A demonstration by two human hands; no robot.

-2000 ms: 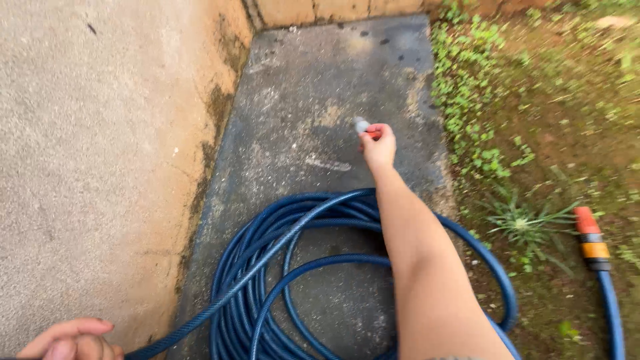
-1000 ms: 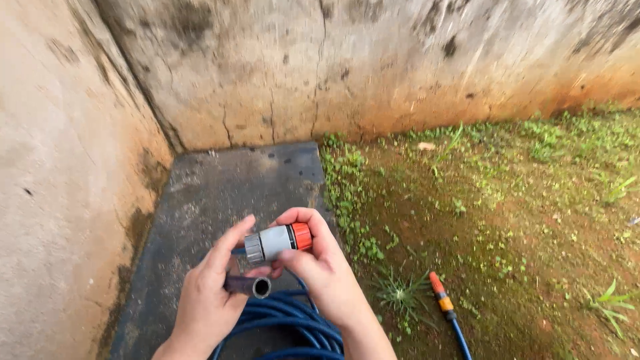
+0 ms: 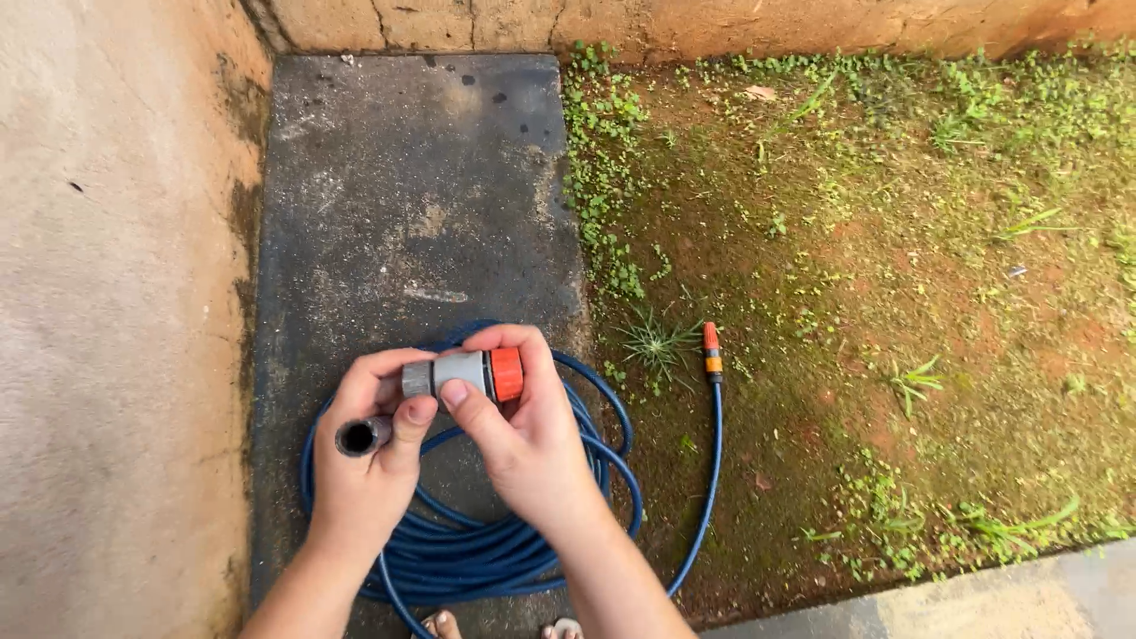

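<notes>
My left hand (image 3: 368,461) holds the open end of a dark hose (image 3: 358,437) in its palm, and its fingertips touch the ribbed grey end of a plastic hose connector (image 3: 460,374). Around the connector's grey body and red collar, my right hand (image 3: 532,426) is closed, thumb on the front. Below both hands a coiled blue garden hose (image 3: 470,568) lies on the dark slab, partly hidden by my wrists and forearms. To the right, a hose nozzle (image 3: 713,353) in orange and yellow sits on the end of a blue hose length, lying on the mossy ground.
A stained wall (image 3: 133,311) rises on the left, and another wall (image 3: 692,28) runs along the back. The concrete slab (image 3: 408,195) borders mossy soil with a spiky weed (image 3: 658,344). My feet show at the bottom edge; a paved strip (image 3: 985,603) lies lower right.
Two seconds ago my right hand reached over the slab with the connector, apart from my left hand. Both hands have since come together at the connector. The view has shifted.
</notes>
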